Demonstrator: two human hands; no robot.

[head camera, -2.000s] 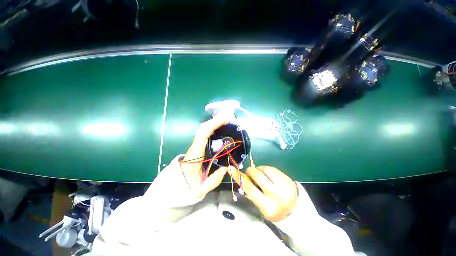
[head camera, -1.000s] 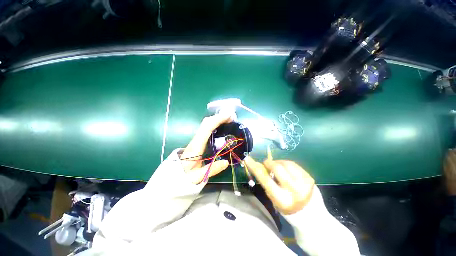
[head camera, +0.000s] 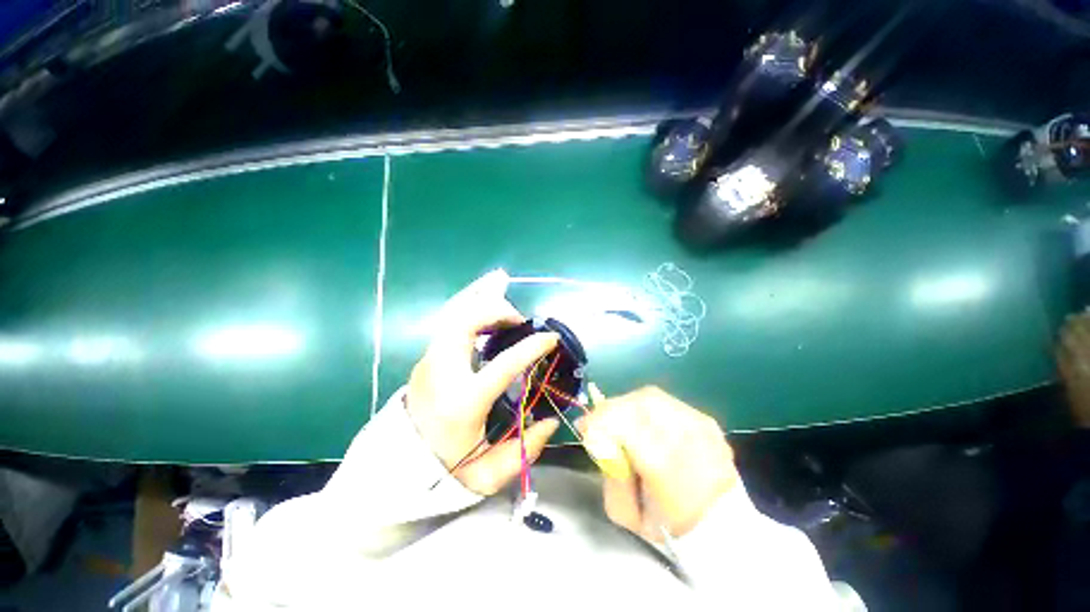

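Observation:
My left hand [head camera: 460, 389] is closed around the camera housing [head camera: 571, 349], with its thumb over the dark open end. The open end is turned partly up and toward me. Thin red, yellow and pink wires [head camera: 524, 436] come out of it, and a small white plug [head camera: 524, 506] hangs below in front of my clothing. My right hand [head camera: 669, 460] is at the housing's right rim with fingers bent together. A yellow patch shows at its fingertips and a thin pale tip points up beyond them. Whether it grips a tool or a wire is unclear.
A green belt [head camera: 239, 275] has a pale crosswise line. A thin pale wire tangle [head camera: 677, 313] lies right of the housing. Dark camera modules [head camera: 743, 191] cluster at the upper right. White parts [head camera: 191, 562] are below left. Part of another person's hand [head camera: 1073, 365] shows at the right edge.
My left hand has tilted the housing, and its thumb has moved over the opening. The white bracket is no longer clearly visible. My right hand has moved closer to the rim. The view has turned slightly.

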